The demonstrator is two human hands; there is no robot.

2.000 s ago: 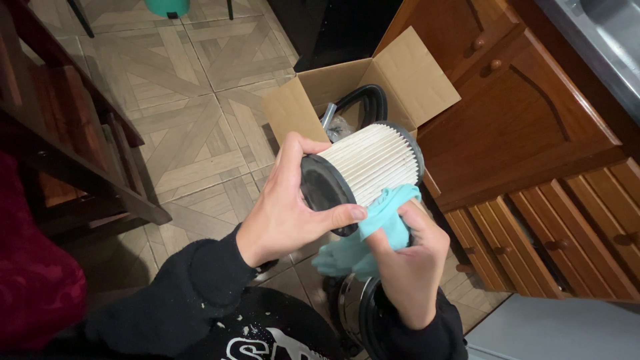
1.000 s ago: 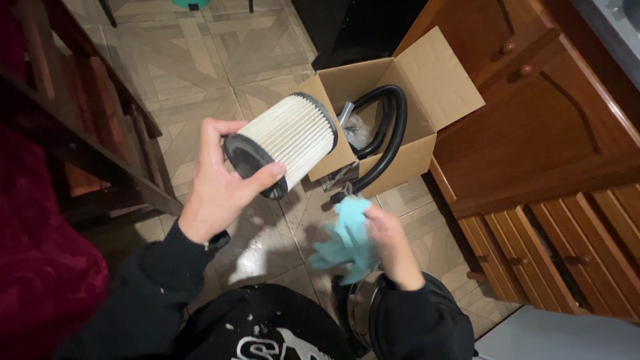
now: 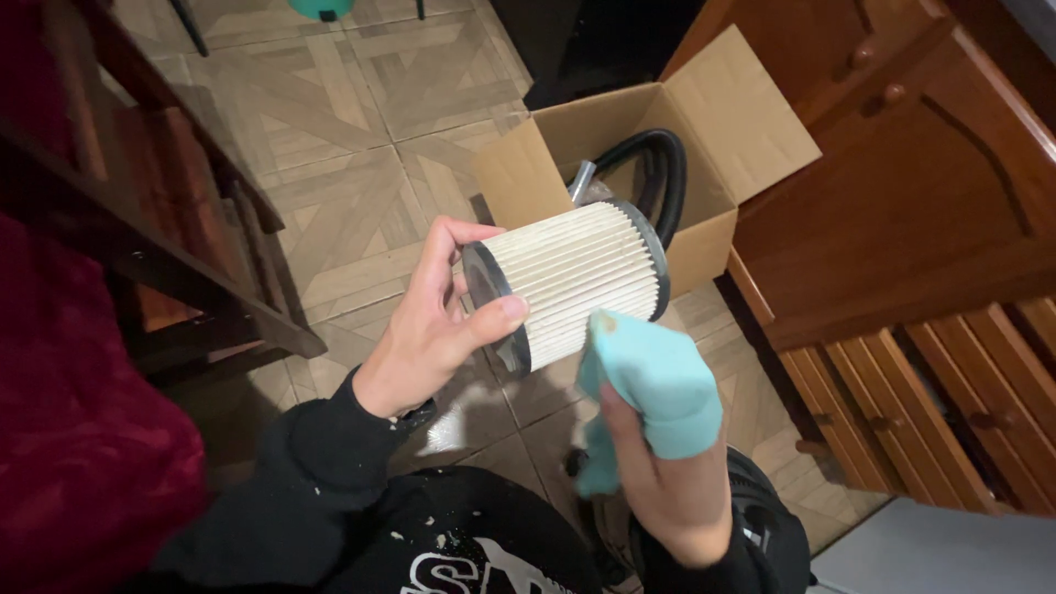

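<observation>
My left hand [image 3: 437,322] grips a pleated cartridge filter [image 3: 577,276] by its black end cap, thumb on the near rim and fingers behind. The filter lies tilted, its white pleats facing up and its far end toward an open cardboard box. In my right hand [image 3: 676,487] is a bunched turquoise cloth [image 3: 660,379], with a brownish stain near its tip. That tip is at the lower edge of the pleats; part of the cloth hangs below. Most of my right fingers are hidden by the cloth.
The cardboard box [image 3: 701,247] on the tiled floor holds a black corrugated hose [image 3: 675,181] and a metal tube [image 3: 582,182]. Wooden cabinets [image 3: 891,223] stand at right. Dark wooden furniture [image 3: 190,239] and a red fabric [image 3: 74,412] are at left. A black appliance or canister part [image 3: 763,528] is beside my right forearm.
One second ago the cloth was apart from the filter, lower right; now it is up at the pleats. The filter has moved right, over the box's near edge in view.
</observation>
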